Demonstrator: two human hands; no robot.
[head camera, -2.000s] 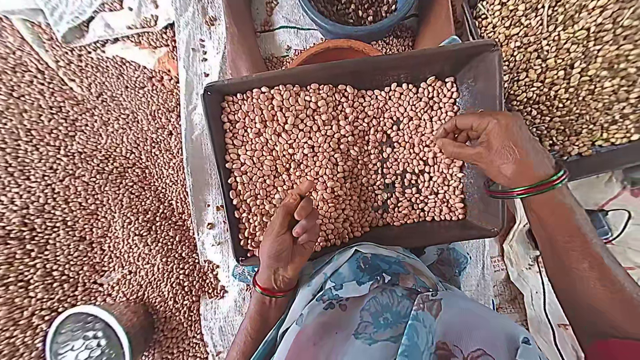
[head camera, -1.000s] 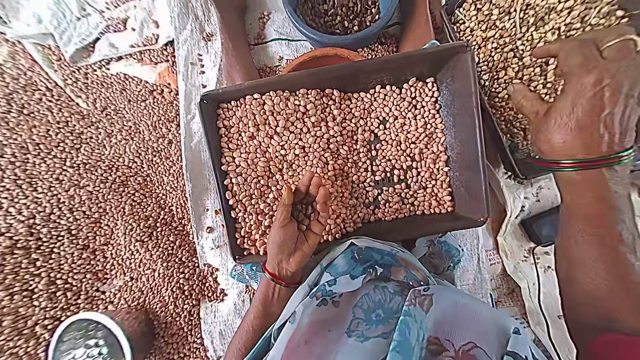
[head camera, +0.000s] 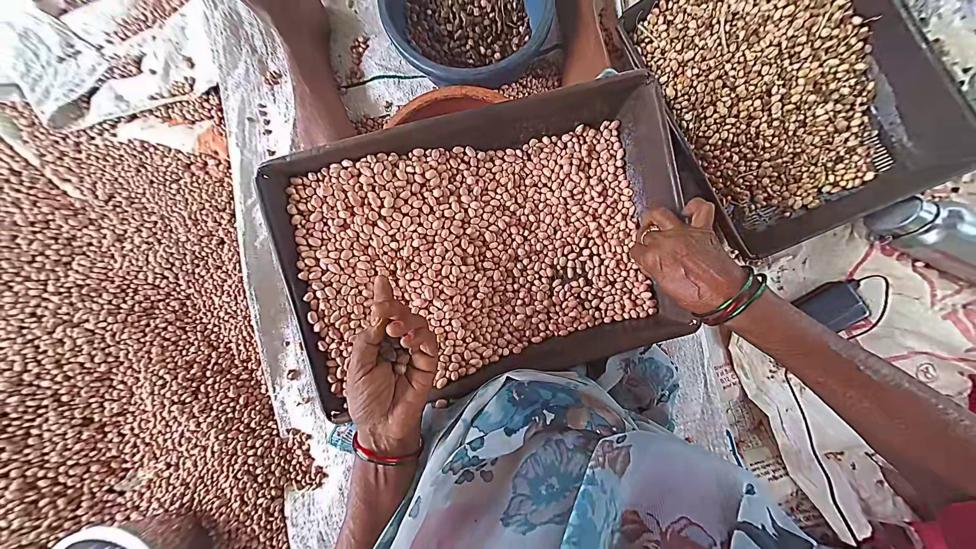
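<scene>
A dark rectangular tray (head camera: 663, 183) lies tilted in front of me, holding a spread layer of pinkish-brown beans or nuts (head camera: 457, 221). My left hand (head camera: 393, 362), palm up with curled fingers, is over the tray's lower left part and has a few small dark pieces in its palm. At the tray's right side is my right hand (head camera: 682, 255), knuckles up and fingers bent down at the edge of the layer; its fingertips are hidden, so I cannot tell whether they grip anything.
A second dark tray (head camera: 926, 145) with yellowish beans adjoins at the upper right. Beyond the near tray stand a blue basin (head camera: 469, 72) and a reddish-brown bowl (head camera: 442, 103). A large heap of similar beans (head camera: 122, 328) covers the left. A metal bottle (head camera: 923, 229) and black adapter (head camera: 835, 305) lie right.
My right hand has moved from over the second tray back to the right side of the near tray. The thin patch in the layer at the right is smaller. My left hand stays over the lower left.
</scene>
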